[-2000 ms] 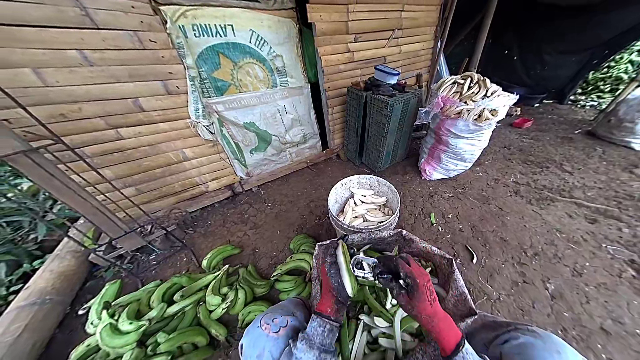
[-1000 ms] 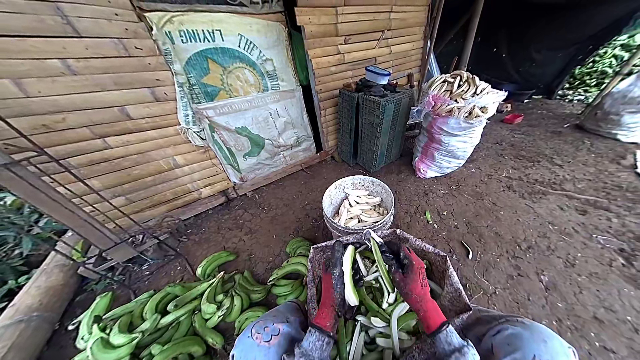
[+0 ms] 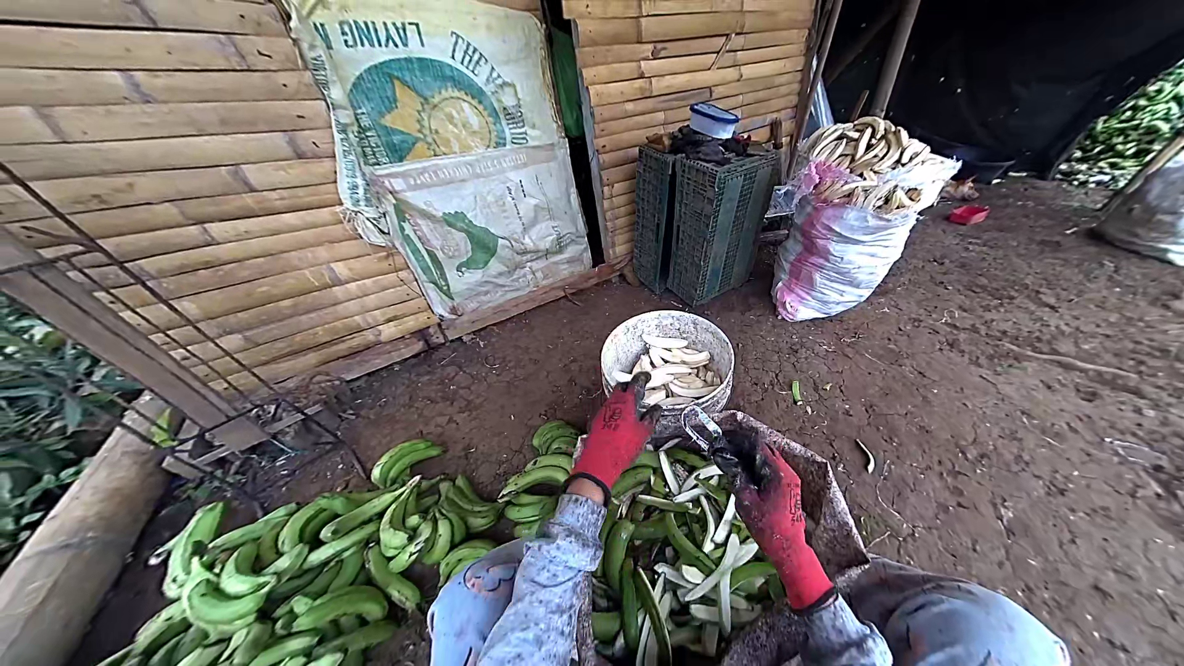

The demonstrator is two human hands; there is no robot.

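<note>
My left hand (image 3: 618, 427), in a red and black glove, reaches to the near left rim of a white bucket (image 3: 610, 356) that holds peeled plantains (image 3: 683, 370). A pale piece shows at its fingertips; whether it still grips it is unclear. My right hand (image 3: 766, 499), gloved alike, is shut on a small peeling tool (image 3: 702, 429) with a loop of metal or pale material. Below both hands, between my knees, a wide sack-like container (image 3: 826, 495) holds green plantain peels (image 3: 712, 564). Unpeeled green plantains (image 3: 305, 573) lie heaped on the ground at left.
Green plastic crates (image 3: 717, 227) stand against the bamboo wall (image 3: 185, 166), with a lidded tub (image 3: 713, 120) on top. Beside them is a white and pink sack (image 3: 842, 259) full of peels (image 3: 865, 153). A bamboo pole (image 3: 83, 527) lies at far left.
My left hand has moved forward from above the peels to the bucket. The long green peel seen between my hands one second ago no longer hangs there.
</note>
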